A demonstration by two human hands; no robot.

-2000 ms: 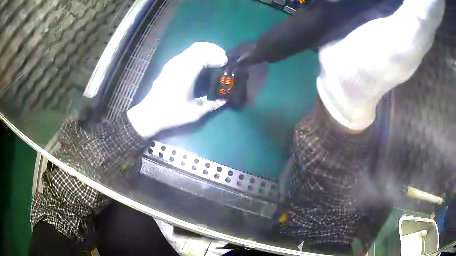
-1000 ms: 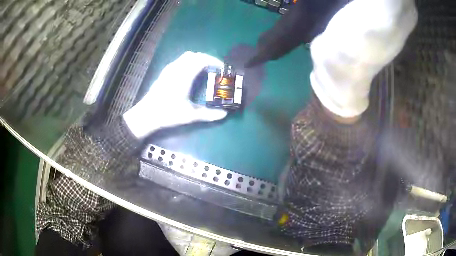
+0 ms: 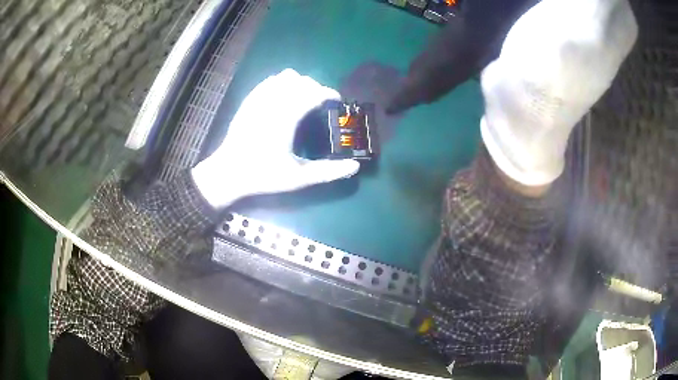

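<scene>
My left hand (image 3: 260, 141), in a white glove, holds a wound coil component (image 3: 352, 132) between thumb and fingers above the green mat (image 3: 334, 208). The component is a dark block with orange copper windings facing up and small pins at its far edge. My right hand (image 3: 557, 89), also gloved in white, is closed at the upper right around a dark tapering tool (image 3: 453, 63). The tool's blurred tip points at the component from the right, a little apart from it. The grip itself is mostly hidden behind the glove.
Similar components (image 3: 431, 9) stand at the mat's top edge. A perforated metal strip (image 3: 312, 256) runs along the near edge, a slotted grille (image 3: 195, 111) along the left. The clear shield's rim (image 3: 160, 286) curves below the forearms. A white tray (image 3: 626, 349) and pale-handled tool (image 3: 632, 289) are lower right.
The component turned from its earlier dark, tilted view to show its windings, and has shifted slightly right since a second ago. The tool tip has moved back to the right, away from it.
</scene>
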